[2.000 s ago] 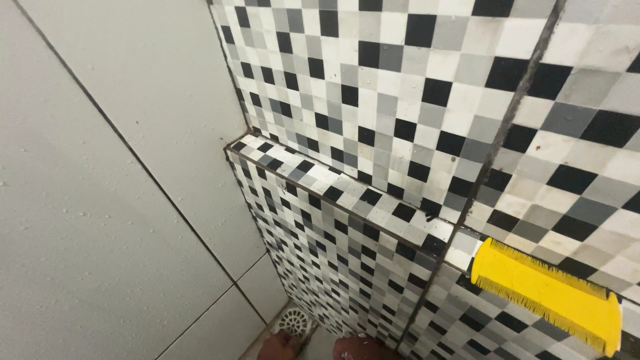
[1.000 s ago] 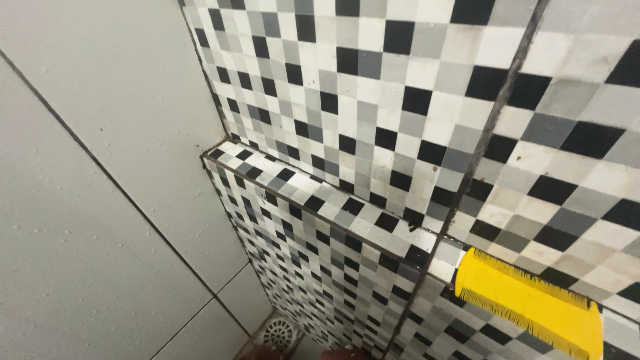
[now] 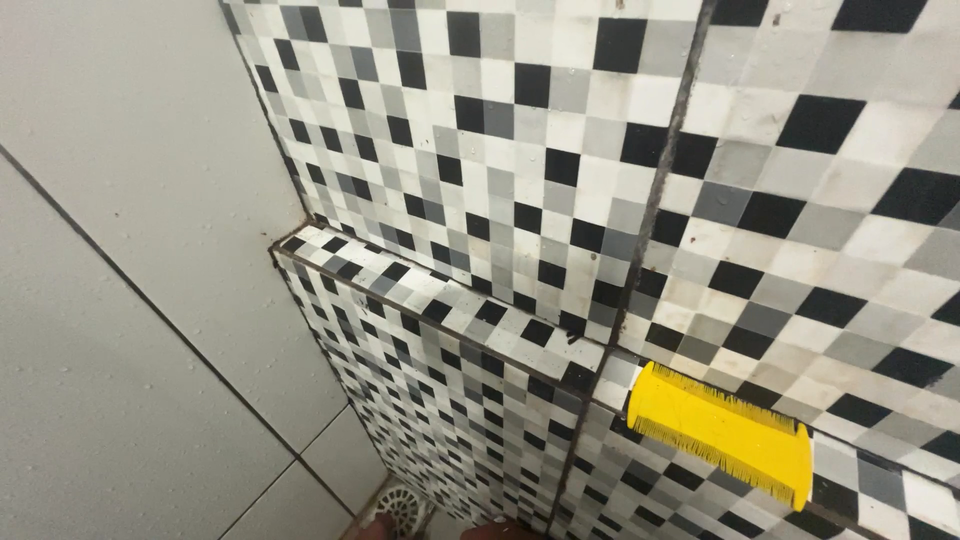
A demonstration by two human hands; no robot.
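Observation:
Neither my left hand nor my right hand shows in the head view, so what they hold or touch is hidden. A yellow double-sided fine-tooth comb [image 3: 720,435] lies on the narrow tiled ledge [image 3: 450,307], to the right of the dark vertical grout line. Its teeth run along both long edges, and its lower edge reaches over the front of the ledge. A small dark bit [image 3: 574,337] rests on the ledge to the left of the comb.
Black, white and grey mosaic tiles [image 3: 495,150] cover the wall above and below the ledge. Plain pale tiles with water drops [image 3: 150,187] form the left wall. A round slotted floor drain [image 3: 399,506] sits in the corner below, near partly visible bare skin, probably feet.
The view has shifted slightly. The comb stays in the same place on the ledge.

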